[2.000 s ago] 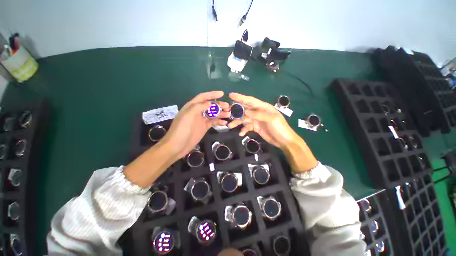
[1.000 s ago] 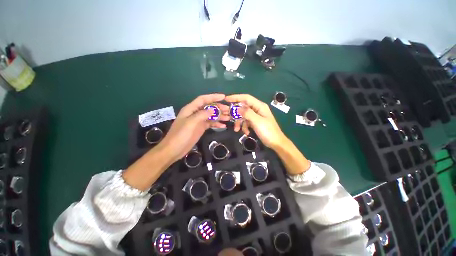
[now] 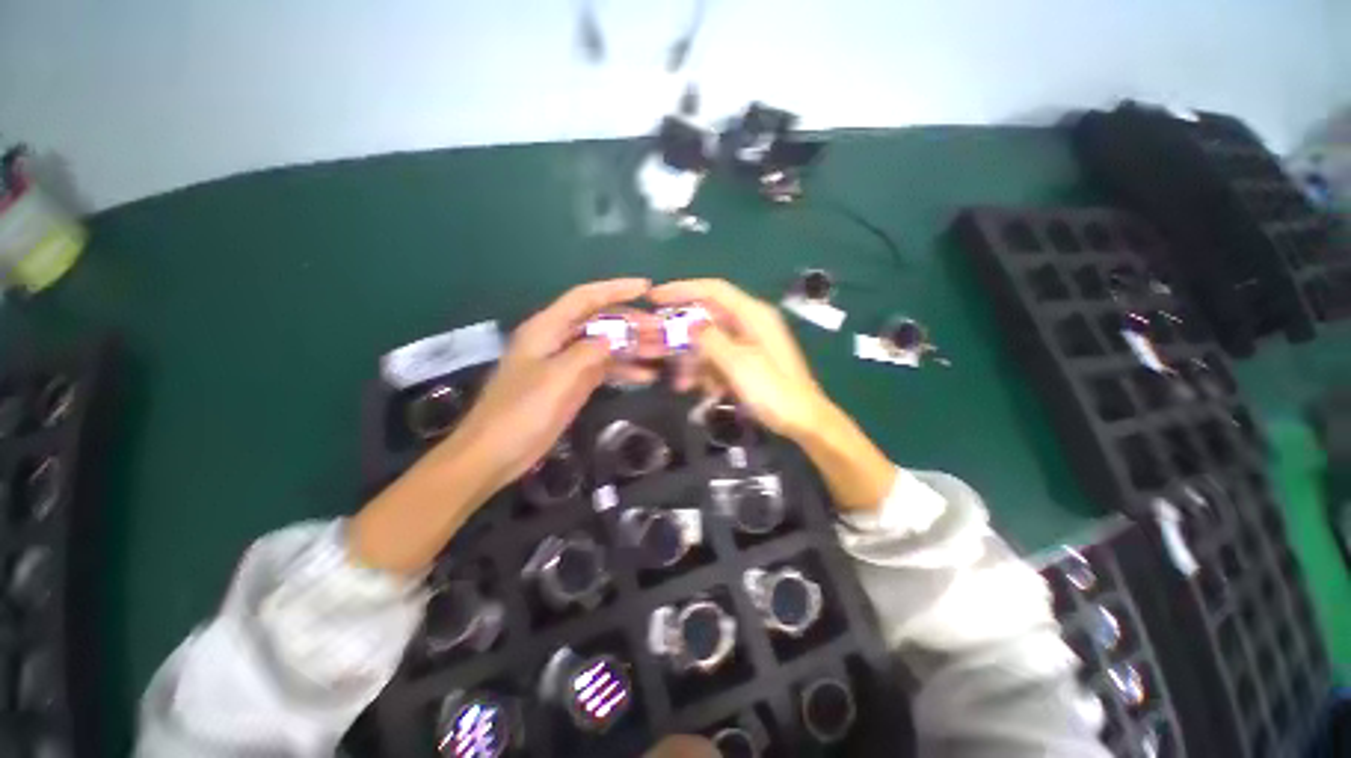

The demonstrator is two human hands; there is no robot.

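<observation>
My left hand [image 3: 541, 370] holds a round watch head [image 3: 609, 332] with a lit, blurred white-purple face. My right hand [image 3: 756, 356] holds a second lit watch head [image 3: 683, 329] close beside it. Both are above the top edge of a black foam tray [image 3: 622, 585]. The tray's pockets hold several dark-faced watches and, at the lower left, two lit ones [image 3: 599, 692]. A white paper label [image 3: 442, 356] lies at the tray's upper left. The frame is blurred, so the screen content cannot be read.
Two watches [image 3: 815, 286] with white tags lie on the green mat [image 3: 297, 237] at upper right. A white block [image 3: 667, 184] and black pieces [image 3: 771, 141] stand by the wall. More black trays are at left [image 3: 89, 548] and right [image 3: 1104, 356]. A pen cup [image 3: 37, 237] is upper left.
The watch in my right hand was dark two seconds ago and is now lit. My right thumb has moved over its edge. The whole view has shifted slightly and blurred.
</observation>
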